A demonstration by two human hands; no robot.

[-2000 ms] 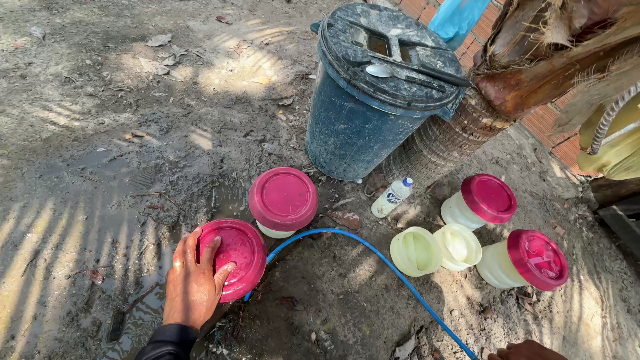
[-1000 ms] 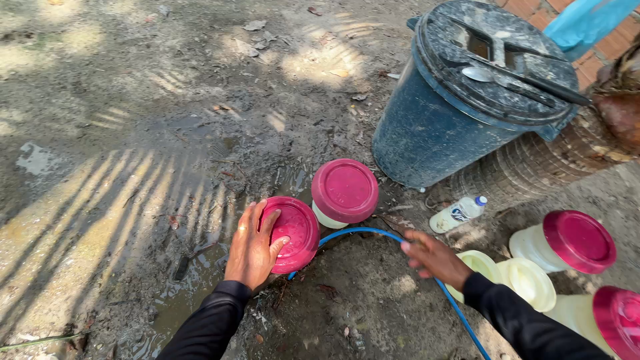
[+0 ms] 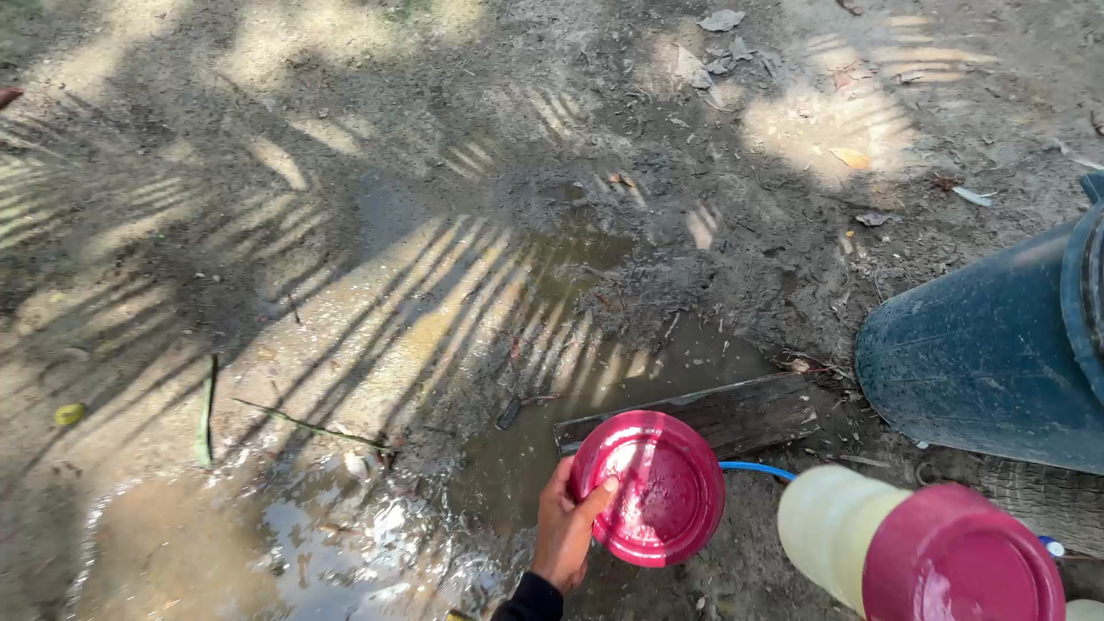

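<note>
My left hand (image 3: 565,528), in a dark sleeve, grips the left side of a round dark-pink screw lid (image 3: 660,488), thumb on top; the container under it is hidden. At the lower right a pale plastic jar (image 3: 832,526) with a matching pink lid (image 3: 964,561) is tilted, raised off the spot where it stood. My right hand is out of view, so what holds this jar does not show. A blue hose (image 3: 757,468) runs between the two containers.
A large blue plastic barrel (image 3: 975,345) stands at the right, beside a trunk base (image 3: 1035,500). A wooden board (image 3: 733,414) lies in the mud behind the left lid. A muddy puddle (image 3: 345,552) spreads at the lower left, with leaves and twigs around.
The jar beside the left one has been lifted and tilted, and the board shows behind. My right hand, seen over the hose a second ago, has left view. The view has swung left.
</note>
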